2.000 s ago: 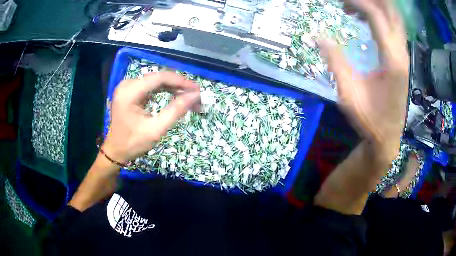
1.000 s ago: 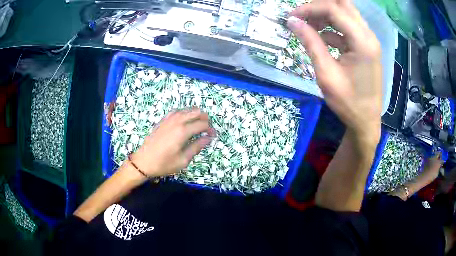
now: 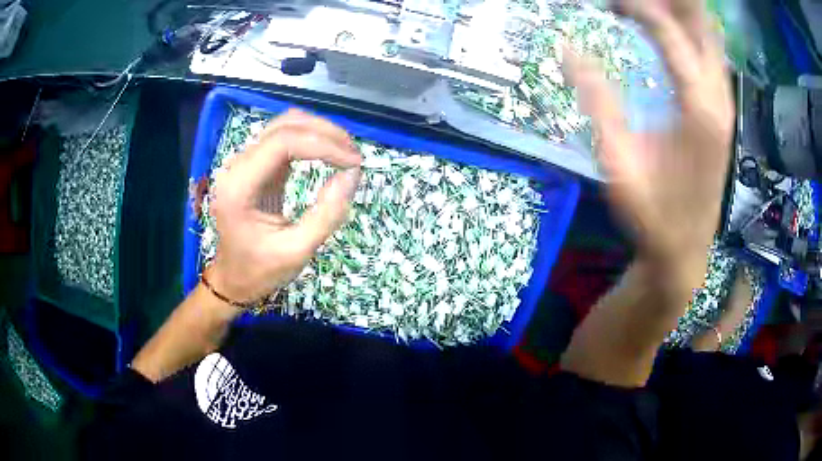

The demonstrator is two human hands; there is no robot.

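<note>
The blue parts bin (image 3: 561, 225) lies in front of me, full of white-and-green connector pieces (image 3: 424, 252). My left hand (image 3: 279, 194) is above the bin's left part, thumb and index fingertips close together in a ring; I cannot tell if a piece is between them. My right hand (image 3: 662, 135) is raised at the upper right, blurred, fingers spread, over the clear tub (image 3: 577, 162) with its pile of pieces (image 3: 550, 90). I see no piece in it. The silvery machine base (image 3: 379, 76) is above the bin.
A dark green bin (image 3: 90, 212) with smaller-looking pieces is at the far left. Cables (image 3: 230, 31) lie at the machine's left. At the right, another person's arm (image 3: 739, 311) reaches over a blue bin (image 3: 766, 315). A dark machine part (image 3: 798, 117) stands at the right edge.
My left hand has moved up from the bin's middle. My right hand has moved right, away from the machine's metal block, and its fingers have opened. The other person's arm has shifted left.
</note>
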